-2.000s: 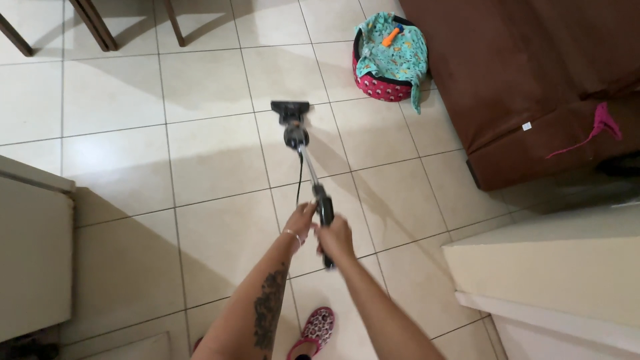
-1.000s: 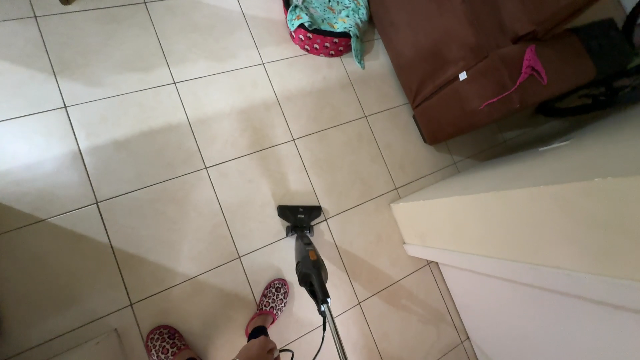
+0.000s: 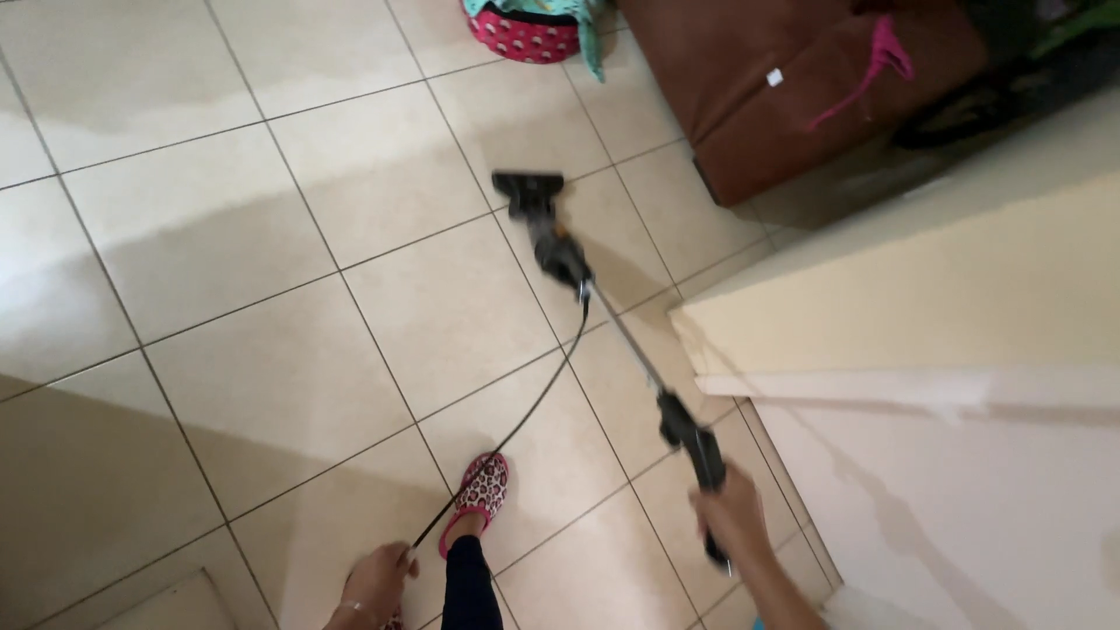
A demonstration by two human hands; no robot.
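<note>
A corded stick vacuum cleaner (image 3: 560, 254) slants across the tiled floor, its flat black head (image 3: 528, 184) facing away from me. My right hand (image 3: 731, 507) is closed around its black handle (image 3: 696, 437) at the lower right. At the bottom edge my left hand (image 3: 381, 577) holds the black power cord (image 3: 547, 389), which curves from the vacuum's body across my foot. A thin metal tube (image 3: 626, 337) joins the body to the handle.
A brown sofa (image 3: 787, 105) with a pink strappy item (image 3: 884, 57) on it stands upper right. A pink pet bed (image 3: 529, 35) with a teal cloth lies beside it. A wall corner (image 3: 700, 341) juts in from the right. My leopard-print clog (image 3: 484, 481) rests on the tiles.
Both hands were together at the handle two seconds ago; now my left hand is apart, on the cord. Since one second ago the vacuum head has moved forward, away from my feet.
</note>
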